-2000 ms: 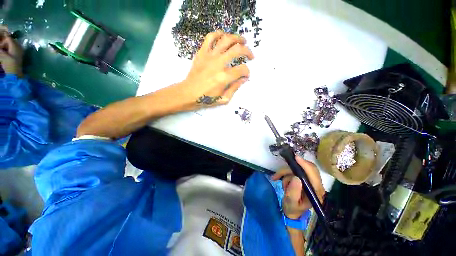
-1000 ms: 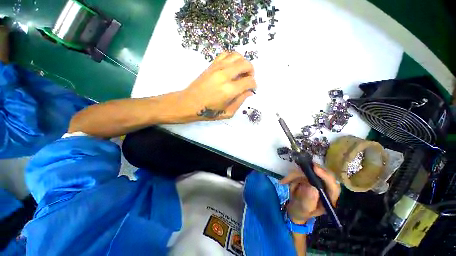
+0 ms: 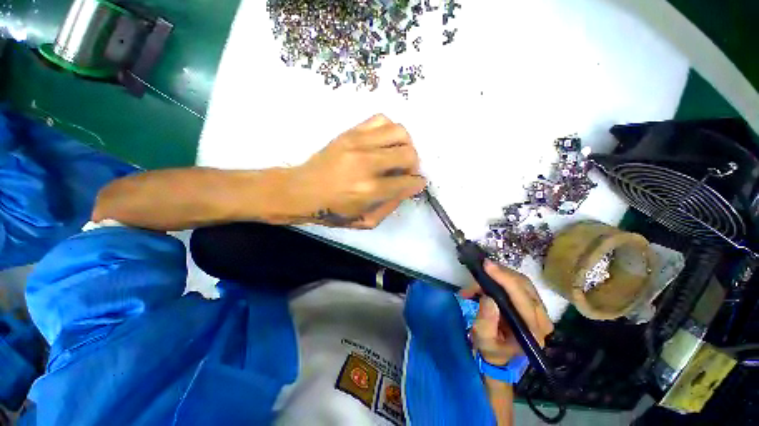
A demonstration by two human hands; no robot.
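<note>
My left hand [image 3: 362,175] is over the white sheet [image 3: 516,91], fingers pinched together. A tiny dark bit shows at its fingertips, mostly hidden. My right hand [image 3: 512,312] is shut on the black handle of the soldering iron [image 3: 491,279]. The iron's metal tip points up and left and meets the left fingertips; whether it touches the part cannot be told. The large pile of small components [image 3: 341,33] lies at the sheet's far side. A smaller purplish-silvery pile [image 3: 520,237] lies right of the iron, beside the round tub [image 3: 595,270] with silvery bits in it.
The black fan with its spiral wire guard [image 3: 678,200] stands at the right. A yellow square [image 3: 699,378] is at the lower right. A solder wire reel [image 3: 87,37] stands at the upper left, its wire leading to the sheet. Another person's blue sleeve [image 3: 50,183] is at the left.
My left hand has moved from the large pile toward me, down to the iron's tip. The iron's tip has come to the left fingertips. The small cluster by the left hand is now hidden.
</note>
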